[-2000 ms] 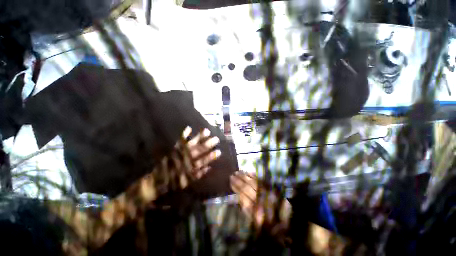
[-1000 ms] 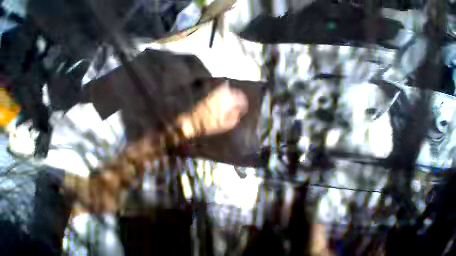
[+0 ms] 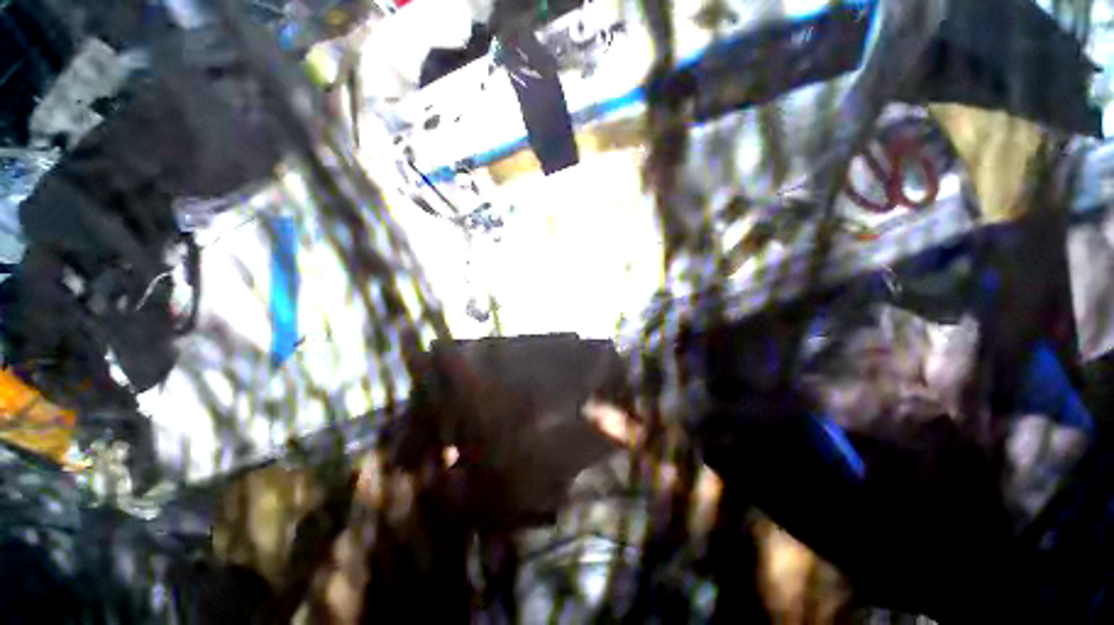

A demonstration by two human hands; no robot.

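A dark fabric panel (image 3: 525, 409) lies at the table's front edge and hangs toward the lap, its straight top edge against the bright white table top. My right hand (image 3: 615, 424) has fingertips on the panel's right side and holds it. My left hand (image 3: 450, 457) is mostly hidden by dark strands; a small bright fingertip shows at the panel's left side, and its grip is unclear. The needle and presser foot area (image 3: 483, 226) is beyond the panel, apart from it and blurred.
A blue tape strip (image 3: 283, 287) is on the table at the left. Dark cloth (image 3: 92, 263) is heaped at the left edge, with an orange item (image 3: 37, 415) below it. Red scissor-like loops (image 3: 894, 181) lie at the right. Blue cloth (image 3: 837, 446) shows lower right. Dark strands cross the view.
The view has turned. The panel has moved off the machine's white surface toward me and looks smaller, perhaps folded. My right hand is now on it; my left hand is lower.
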